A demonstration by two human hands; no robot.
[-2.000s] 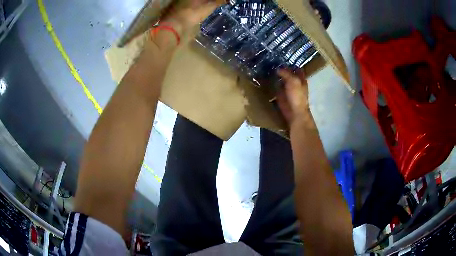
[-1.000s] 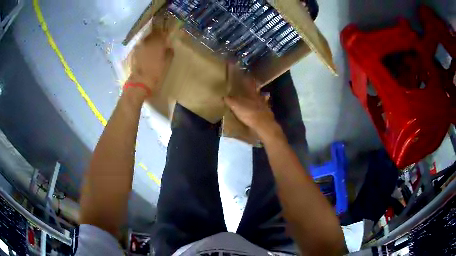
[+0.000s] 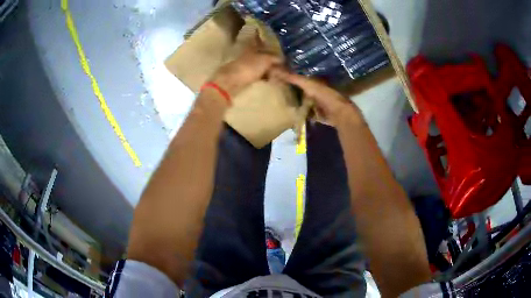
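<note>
An open brown carton (image 3: 369,84) is at the top centre, cut off by the frame edge. Dark, shiny parts in rows (image 3: 329,38) lie in it under clear wrap. Its near carton flap (image 3: 261,113) points down over my thighs. My left hand (image 3: 249,71), with a red cord at the wrist, lies across the flaps near the rim; its grip is blurred. My right hand (image 3: 319,96) meets it at the near rim, its fingers closed around a bent cardboard edge. Another flap (image 3: 195,55) is folded out on the left.
A red plastic stool (image 3: 474,131) stands on the grey floor to the right. A yellow floor line (image 3: 96,87) runs down the left, and another shows between my legs (image 3: 285,198). Metal tubing is at both lower edges.
My left hand has moved right and my right hand slightly up and right, so they now meet at the rim. The view has shifted; the blue stool is no longer visible.
</note>
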